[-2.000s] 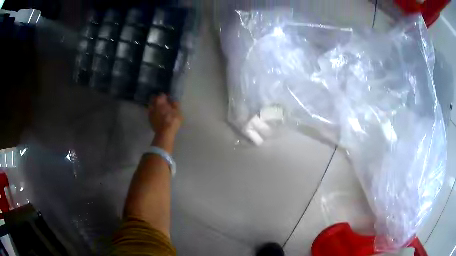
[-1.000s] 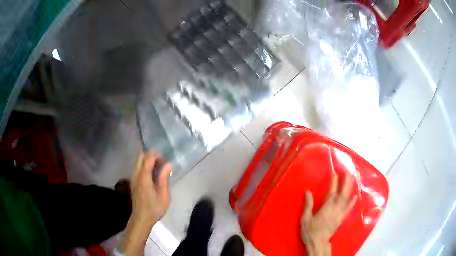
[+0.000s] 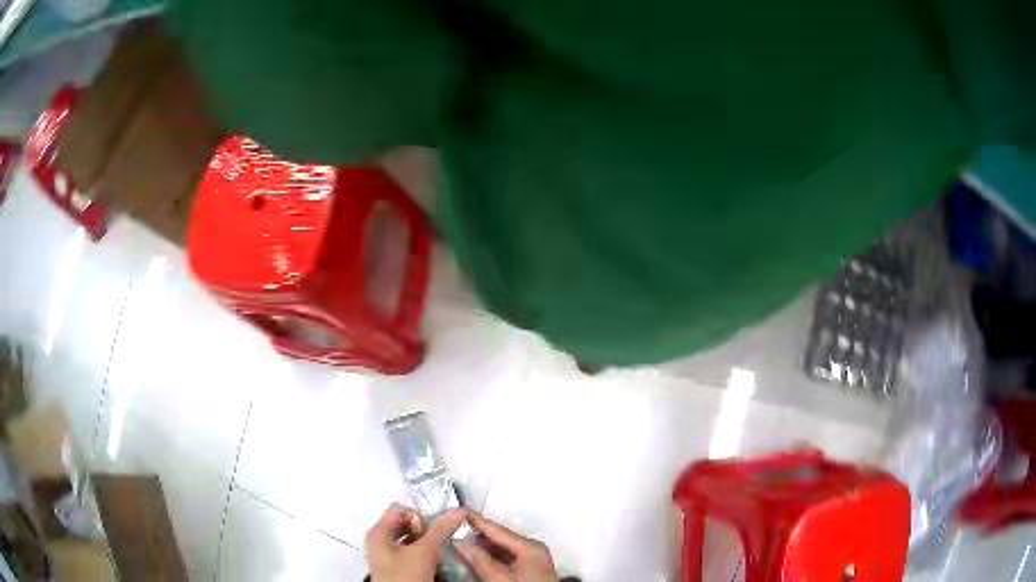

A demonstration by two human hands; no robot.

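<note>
A narrow grey, shiny strip (image 3: 420, 455) is held up above the floor at the bottom centre. My left hand (image 3: 406, 543) grips its lower part from the left, and my right hand (image 3: 506, 550) holds it from the right. The fingers of both hands meet near the strip's lower end and partly hide it. The strip is blurred, so what it contains cannot be told.
A person in a green jacket (image 3: 704, 171) fills the upper middle. Red stools stand at the left (image 3: 273, 227) and lower right (image 3: 852, 529). A dark pocketed tray (image 3: 860, 324) and a clear bag (image 3: 945, 409) are at right. A brown box (image 3: 142, 136) is upper left; more cardboard lies lower left.
The view has swung round. My right hand has left the red stool top, and both hands are now together on the grey strip. The green jacket now covers the upper view.
</note>
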